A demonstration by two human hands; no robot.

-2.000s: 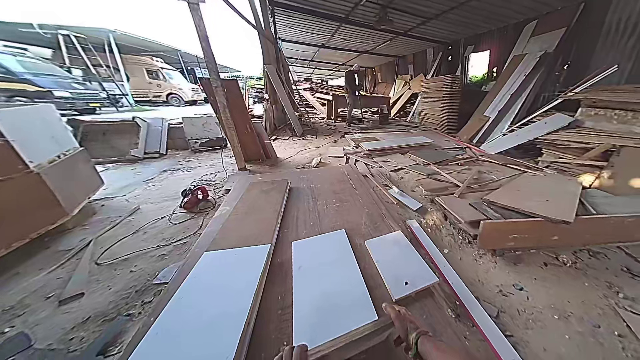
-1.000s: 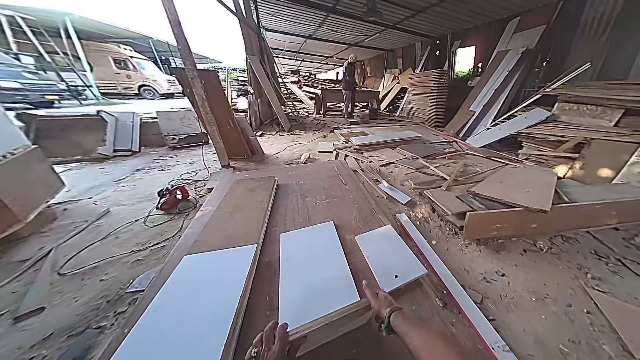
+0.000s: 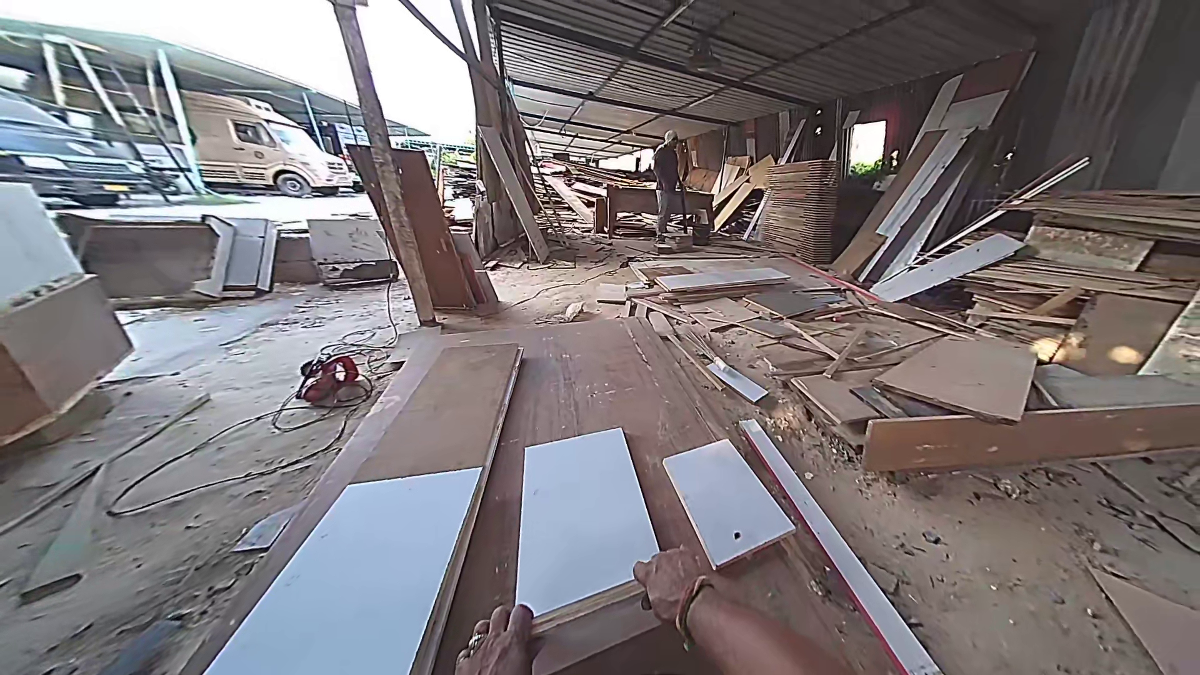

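Observation:
A white-faced rectangular board [image 3: 586, 516] lies on a brown wooden worktop [image 3: 595, 375] in front of me. My left hand [image 3: 499, 639], with a ring on it, grips the near left corner of this board. At its near right corner, my right hand [image 3: 673, 579] holds the edge, a band around the wrist. To the right lies a smaller white board [image 3: 727, 502] with a dark spot, apart from the first. On the left a larger white panel [image 3: 352, 577] meets a brown panel [image 3: 436, 412]. Along the worktop's right side runs a long white strip [image 3: 834, 544] with a red edge.
A red power tool [image 3: 330, 380] with a loose cable sits on the ground at left. A wooden post [image 3: 384, 169] stands beyond it. Wood offcuts [image 3: 966, 375] are piled at right. Farther back, a person [image 3: 667, 183] stands near stacked boards [image 3: 799, 211].
My right hand has moved left, from beside the smaller white board to the near right corner of the middle board. My left hand stays at that board's near left corner.

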